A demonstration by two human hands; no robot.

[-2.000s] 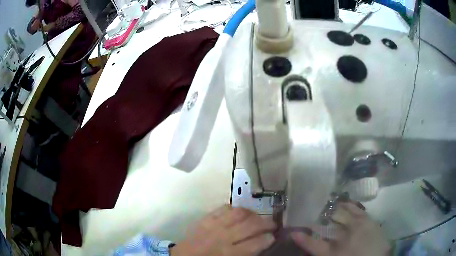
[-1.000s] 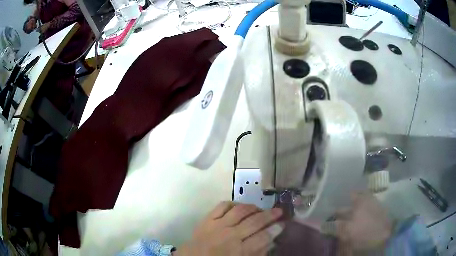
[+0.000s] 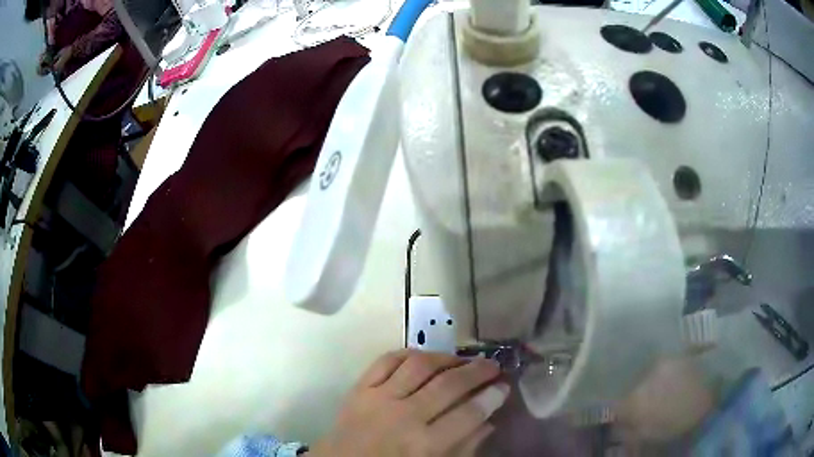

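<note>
A small maroon piece (image 3: 535, 428) lies under the cream-white sewing machine head (image 3: 500, 178), at the presser foot (image 3: 509, 355). My left hand (image 3: 419, 406) lies flat on the piece's left side, fingertips beside the presser foot. My right hand (image 3: 665, 402) is blurred and partly behind the machine's white curved guard; its fingers cannot be made out. The needle plate (image 3: 430, 323) shows left of the foot. A large maroon garment panel (image 3: 214, 196) lies on the table at the left.
The white lamp paddle (image 3: 344, 192) hangs left of the head. Thread snips (image 3: 782, 332) lie at the right on the machine bed. A pink object (image 3: 189, 61) is at the back left. A person (image 3: 80, 36) is at another table at the far left.
My right hand has moved from close beside the presser foot to the right and blurred. My left hand has shifted slightly. The view has shifted a little.
</note>
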